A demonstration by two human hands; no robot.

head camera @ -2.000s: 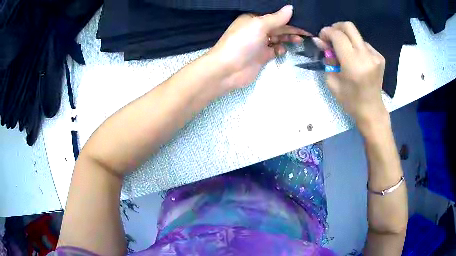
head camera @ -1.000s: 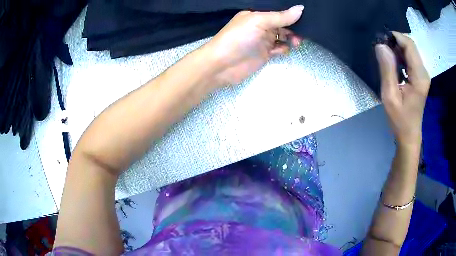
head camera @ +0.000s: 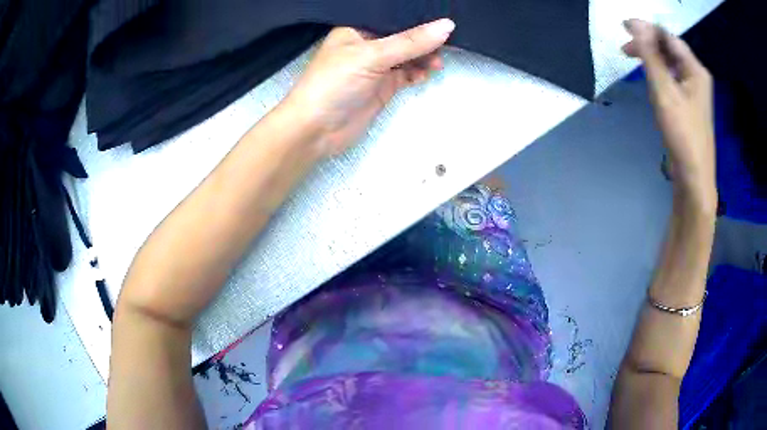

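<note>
The black garment [head camera: 521,42] lies at the top of the view on a pale table [head camera: 370,185], with its lower corner at the table edge. My left hand [head camera: 362,76] holds the garment's edge between thumb and fingers. Its fingertips are partly turned under the cloth. My right hand [head camera: 673,84] is raised to the right of the garment, apart from it and blurred. Its fingers are curled, and I cannot tell whether it holds the snips. Several layered black cloth edges [head camera: 143,109] lie left of my left hand.
Narrow black pieces [head camera: 38,235] hang at the left. The table edge slants down from upper right to lower left. Cut threads [head camera: 231,378] lie on the grey floor [head camera: 580,185]. Blue plastic [head camera: 727,336] stands at the right.
My right hand has moved right, away from the cloth beside my left hand. My left hand and the garment sit further left in the view. The snips seen earlier no longer show clearly.
</note>
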